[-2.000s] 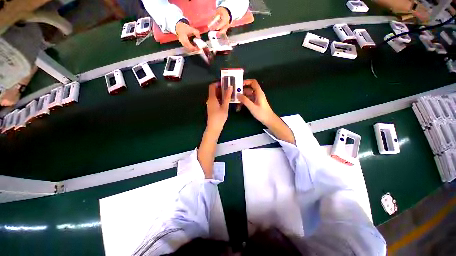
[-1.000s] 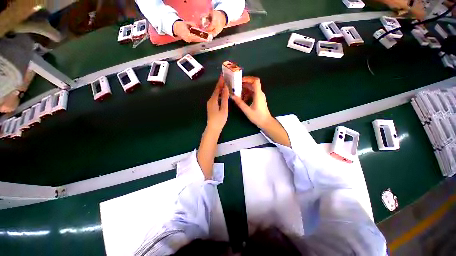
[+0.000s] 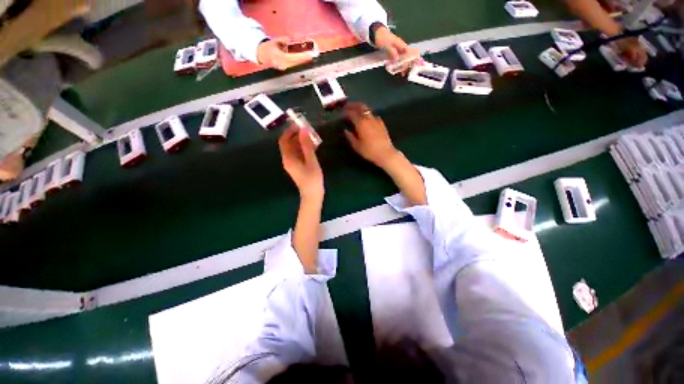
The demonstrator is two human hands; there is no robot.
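Observation:
My left hand holds a thin, pale, narrow piece over the belt, seen edge-on; it may be a device housing. My right hand is apart from it, over the belt to the right, fingers bent down with nothing visible in them. A white device housing with a dark window lies on the belt just beyond, between my hands. Another housing lies to its left, close to the held piece.
More housings line the dark green belt on both sides. A coworker's hands work opposite, before a red mat. Two housings lie at right near stacked housings. White paper lies under my forearms.
My hands have moved apart. The left has gone left with the narrow piece; the right has let go. The belt housings have shifted left. The coworker's one hand has reached right to a housing.

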